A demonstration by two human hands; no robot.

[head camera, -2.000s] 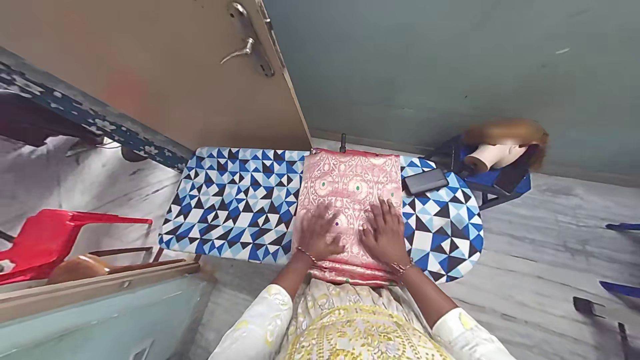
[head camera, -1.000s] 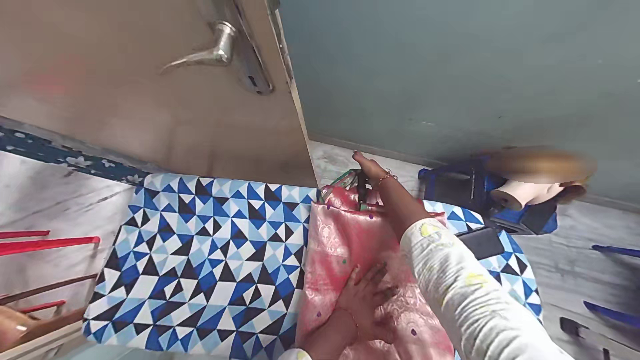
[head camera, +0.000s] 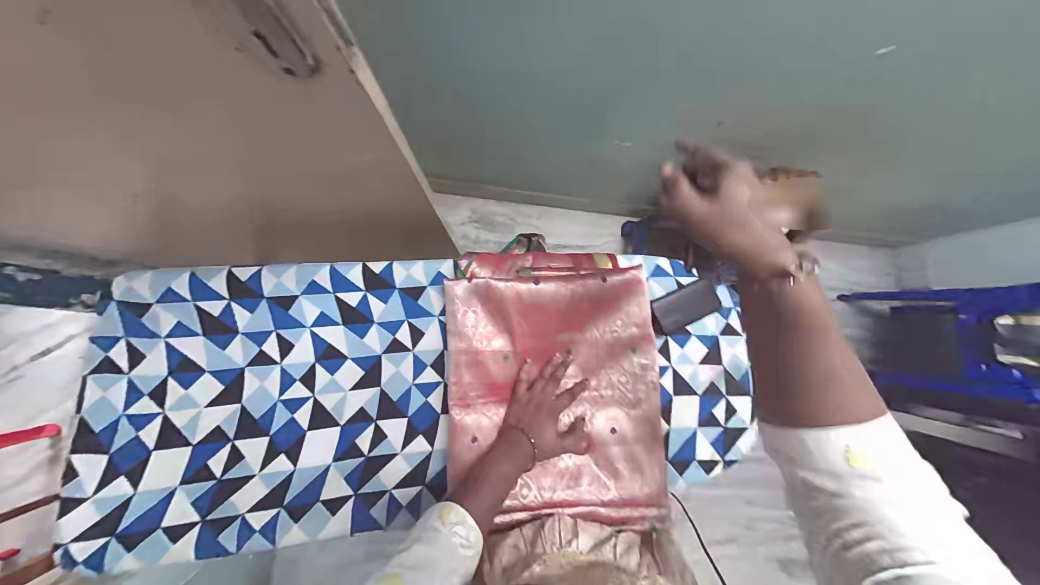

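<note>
A folded pink brocade cloth with small coloured dots lies across a board with a blue, black and white triangle-patterned cover. Flat on the cloth rests my left hand, fingers spread. My right hand is raised above the board's far right side, blurred, with its fingers partly bent; whether it holds anything cannot be told. Right of the cloth, a dark flat rectangular object lies on the patterned cover. Some green and red fabric shows at the cloth's far edge.
A door stands beyond the board at the left, and a grey-green wall rises behind. A blue-framed object is at the right, red bars at the left. A thin black cord hangs near the board's front edge.
Both hands were on the cloth at first. My right hand then reached to the cloth's far edge and is now raised farther right. My left hand stays on the cloth. The view has shifted.
</note>
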